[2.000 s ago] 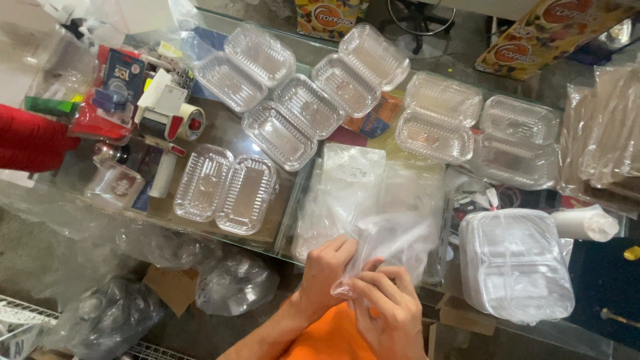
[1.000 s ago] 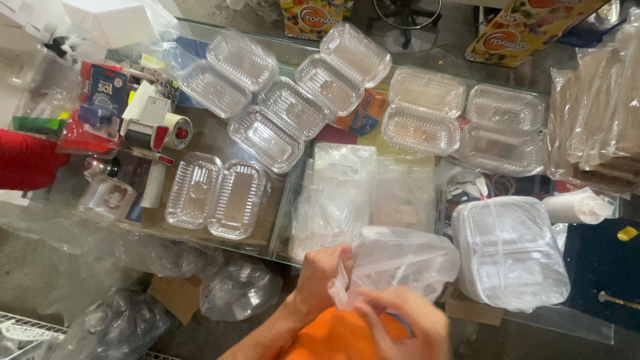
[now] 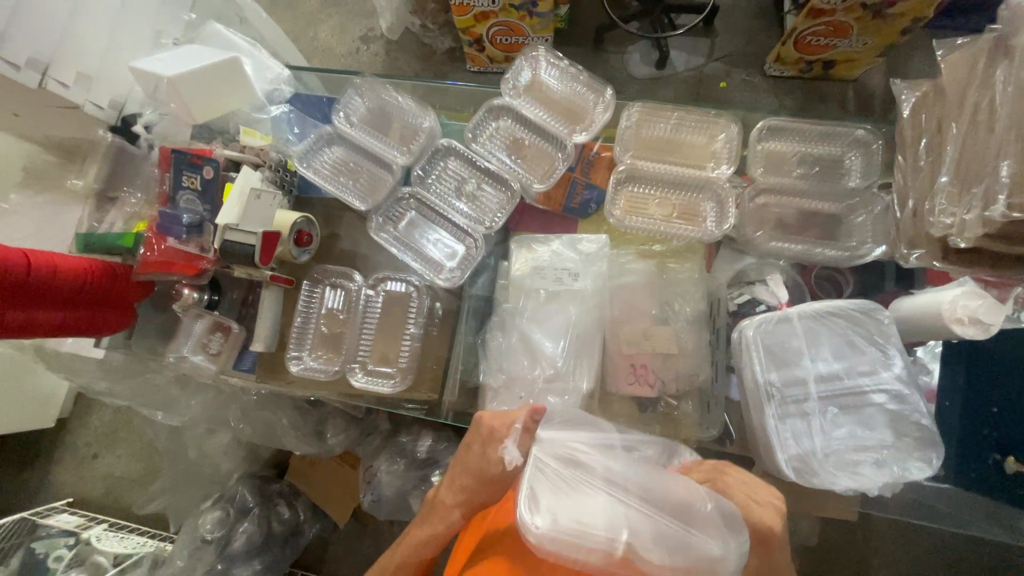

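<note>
My left hand (image 3: pixel 490 448) grips the gathered plastic at the left end of a clear plastic bag (image 3: pixel 632 496) with pale container shapes inside, low in the view. On its other side my right hand (image 3: pixel 740 496) holds the bag, its fingertips partly hidden by the plastic. Just beyond lie a stack of clear plastic bags (image 3: pixel 552 320) and a second stack with a handwritten tag (image 3: pixel 660 344). To the right rests a tied plastic bag of stacked containers (image 3: pixel 836 392). Several open clear clamshell containers (image 3: pixel 672 200) spread over the glass counter.
A tape dispenser (image 3: pixel 256 232) and a red packet (image 3: pixel 172 240) crowd the counter's left part. Brown items in plastic (image 3: pixel 968 152) lie at the right, near a white plastic roll (image 3: pixel 952 310). Plastic bags of dark items (image 3: pixel 248 520) and a wire rack (image 3: pixel 80 532) stand below the counter.
The bag between my hands was thin and loose two seconds ago; now it looks full and rounded, with container shapes inside. My right hand has moved to the right, apart from the left.
</note>
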